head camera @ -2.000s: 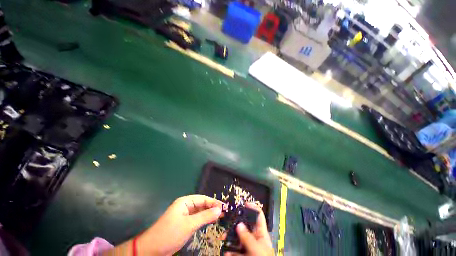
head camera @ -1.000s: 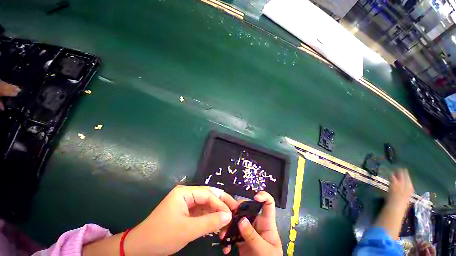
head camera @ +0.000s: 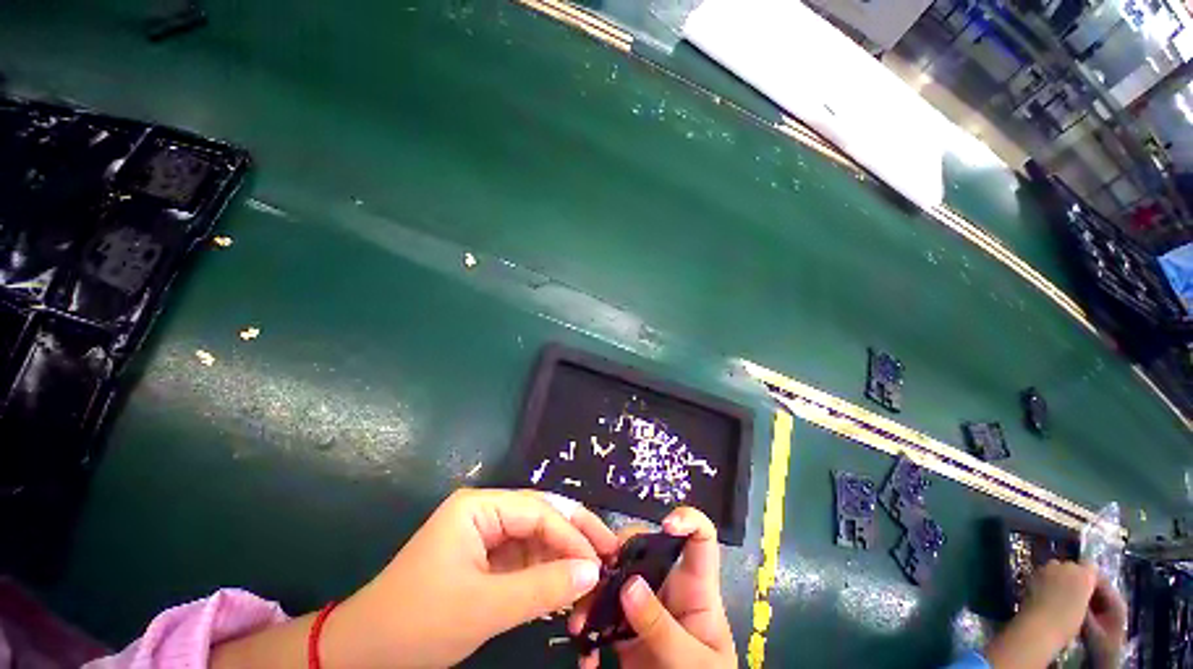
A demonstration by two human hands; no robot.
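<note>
My right hand (head camera: pixel 674 608) holds a black plastic housing (head camera: pixel 633 588), tilted, at the bottom centre. My left hand (head camera: pixel 504 562) has its thumb and forefinger pinched at the housing's left edge; whether a small part is between them cannot be told. The small black parts tray (head camera: pixel 742 477) lies just beyond my hands, with small pale contacts (head camera: pixel 661 457) scattered in it. A few gold-tan slivers show beside and below my fingers, mostly hidden by my hands.
Yellow tape (head camera: pixel 772 536) runs right of the tray, with part-filled housings (head camera: pixel 856 510) beyond it. Another person's hands (head camera: pixel 1060 604) are at a parts box (head camera: pixel 1015 555) at lower right. A blister tray (head camera: pixel 79 288) lies left, a white board (head camera: pixel 837 98) across the belt.
My hands came nearer the bottom, uncovering the tray, then stayed almost still. Housings on the belt at right shifted. The neighbour's arm moved down to the box; a hand at far left left view.
</note>
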